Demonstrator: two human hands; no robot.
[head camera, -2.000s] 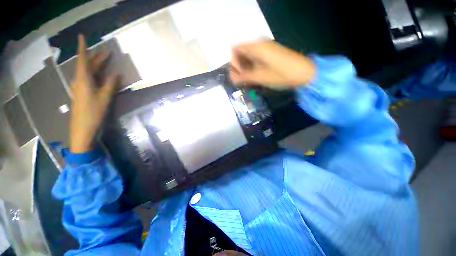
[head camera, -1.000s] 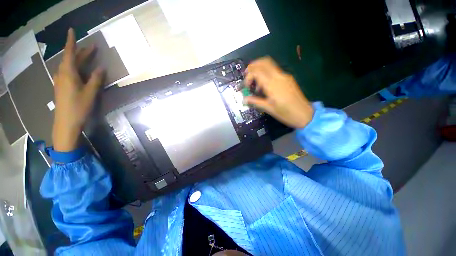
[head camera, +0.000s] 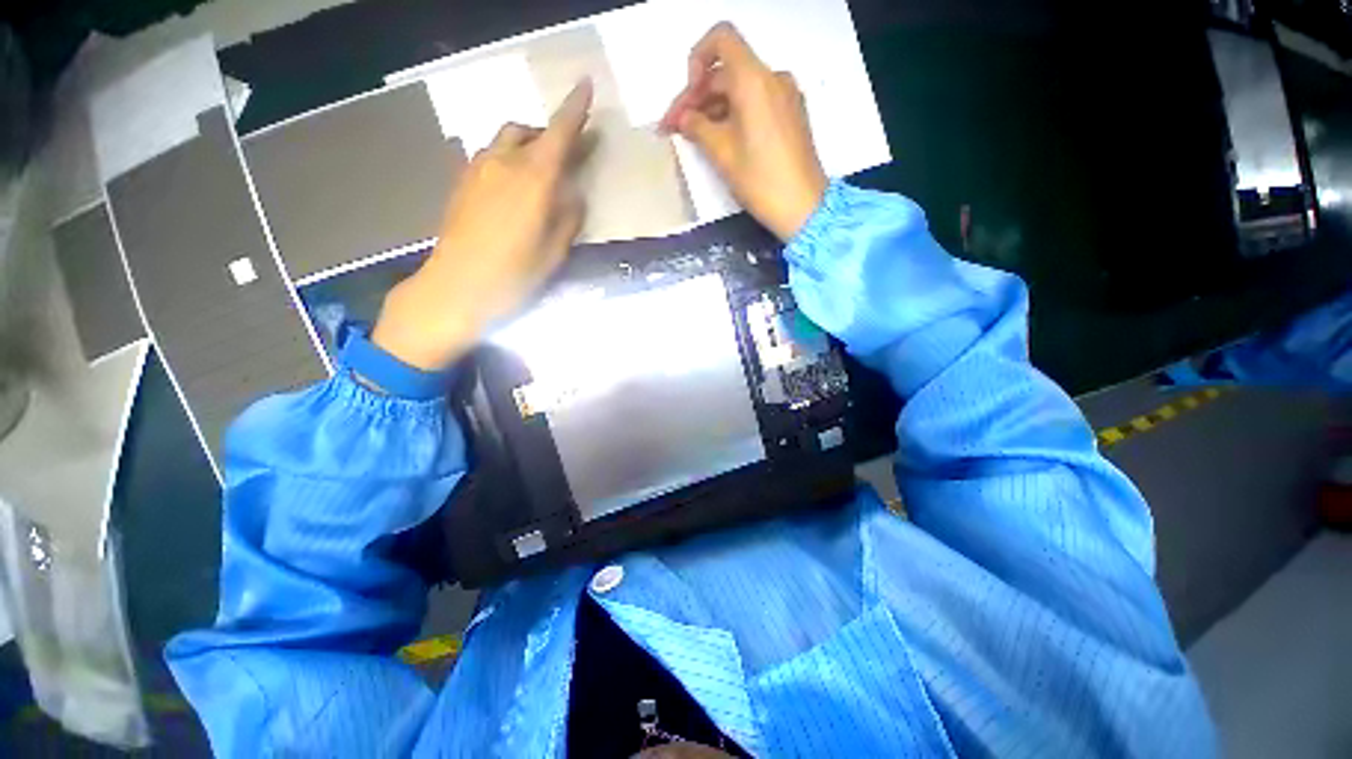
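Observation:
The open black unit (head camera: 667, 400) lies at the bench's near edge with its large silver plate facing up. A narrow circuit board (head camera: 793, 356) is right of the plate. My left hand (head camera: 512, 223) is over the sheets beyond the unit, index finger extended, with nothing visible in it. My right hand (head camera: 749, 126) is over the white adhesive sheet (head camera: 808, 74), thumb and index finger pinched together. Whether a tiny piece is between these fingertips cannot be made out. A beige sheet (head camera: 630, 186) lies between the two hands.
Grey die-cut sheets (head camera: 193, 267) with white edges lie left, one bearing a small white piece (head camera: 243, 272). A clear plastic bag (head camera: 60, 623) is at far left. Another unit (head camera: 1260, 148) lies at upper right, near another person's blue sleeve (head camera: 1290, 349). Yellow-black tape (head camera: 1164, 415) marks the floor.
My right hand has moved from the circuit board up to the white sheet. My left hand has moved right, from the grey sheets to the beige sheet. The view has shifted slightly.

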